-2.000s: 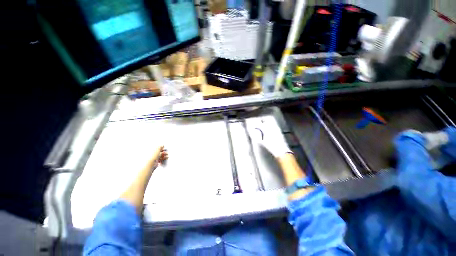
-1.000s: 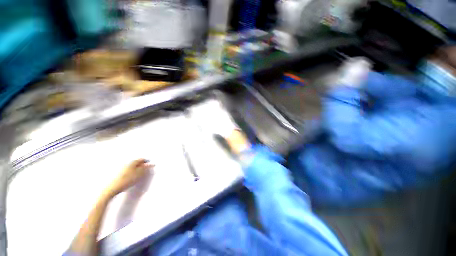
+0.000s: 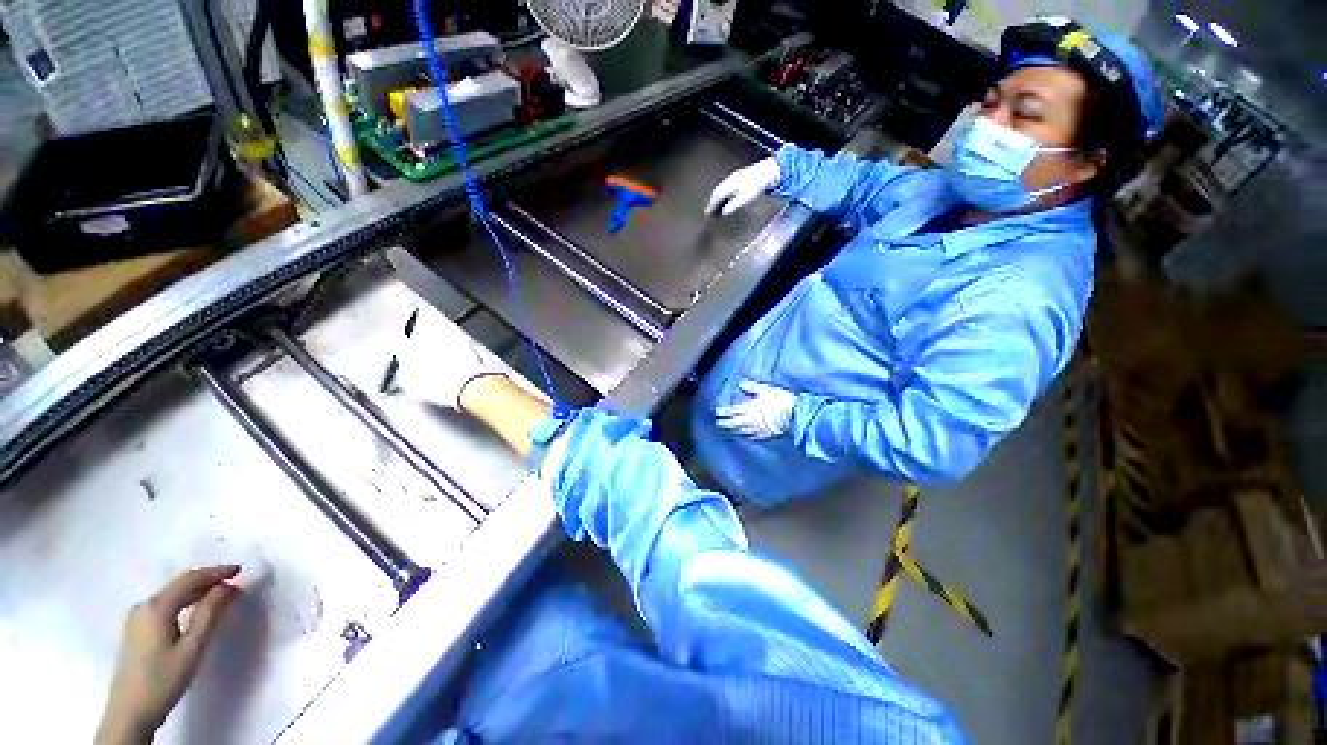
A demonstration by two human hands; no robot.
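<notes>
My right hand [image 3: 444,357], in a white glove with a blue wrist strap, is over the bright conveyor bed plate [image 3: 88,510]. It holds a small thin black tool [image 3: 395,374]; another small dark piece shows just above it, and I cannot tell if it is the same item. My left hand [image 3: 175,640] is bare and empty at the lower left, over the plate, its thumb and fingers slightly apart. Paired dark cross shafts [image 3: 313,480] run across the bed between my hands.
A coworker [image 3: 931,320] in a blue smock stands to the right. An orange-blue scraper [image 3: 629,200] lies on the coworker's section. A blue coiled cord [image 3: 454,138] hangs over the line. A green circuit board [image 3: 422,163], black bin [image 3: 117,197] and white fan [image 3: 587,18] are behind the rail.
The view has swung right, bringing the coworker fully into sight and the monitor out of it. My right hand remains over the plate; my left hand appears lower left.
</notes>
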